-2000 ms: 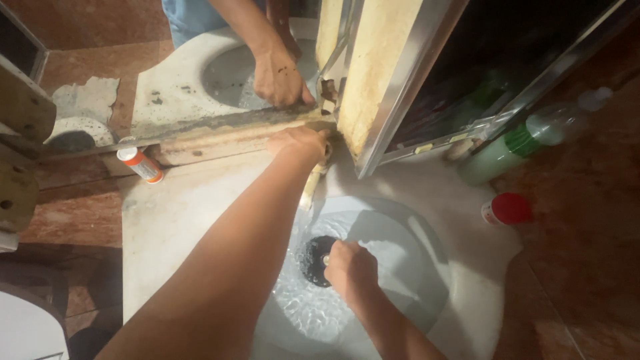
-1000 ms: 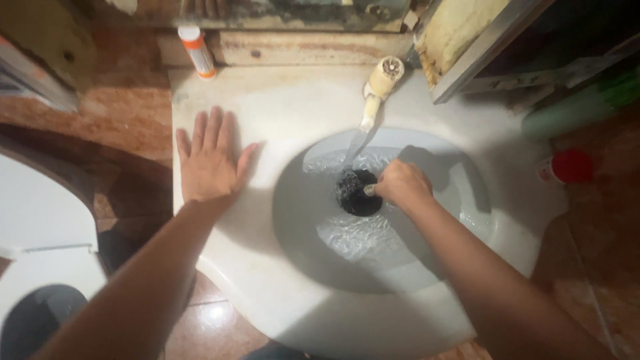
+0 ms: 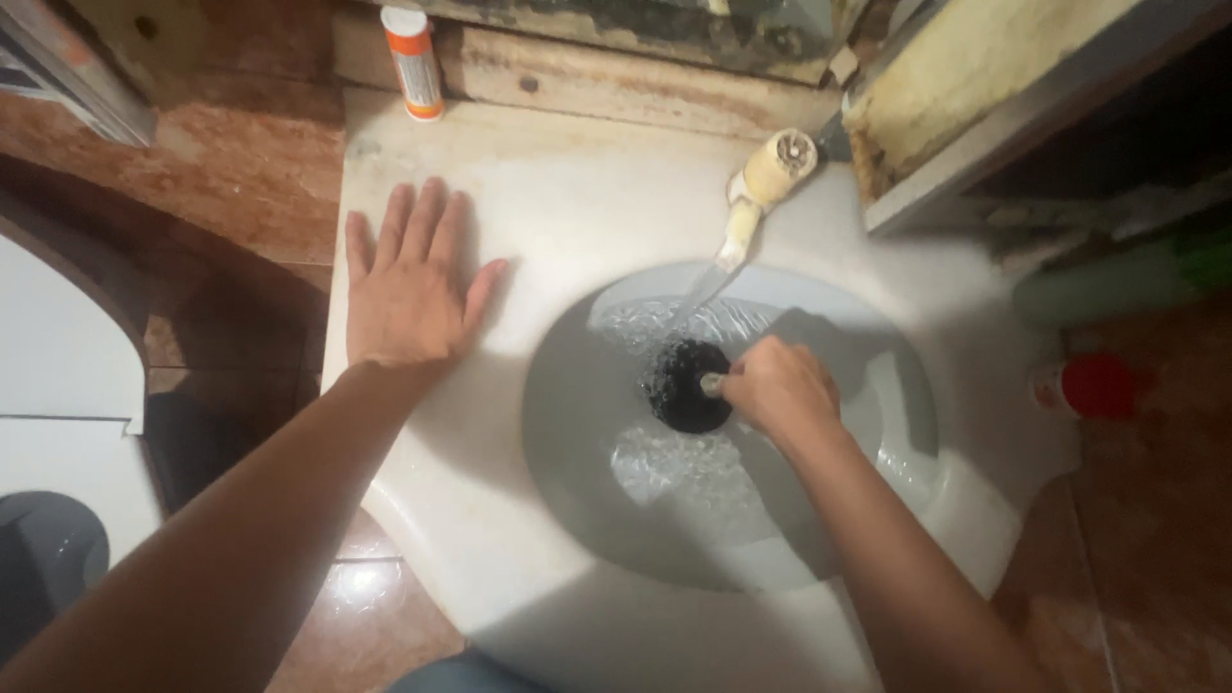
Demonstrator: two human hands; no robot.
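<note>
My left hand lies flat, fingers spread, on the pale countertop, left of the sink basin. Over the basin my right hand grips a light-coloured handle end. Beneath that end, a round black rubber piece, seemingly a plunger cup, sits in the rippling water; how the two join is partly hidden. From the yellowed faucet behind the basin, a stream of water runs down beside the black piece.
A white and orange tube stands at the counter's back left. A cabinet frame juts in at the upper right. Right of the sink are a red-capped container and a greenish bottle. A toilet stands at the left.
My left hand has left the faucet, where it was two seconds ago, and rests on the counter. My right hand remains at the black piece. The view has shifted.
</note>
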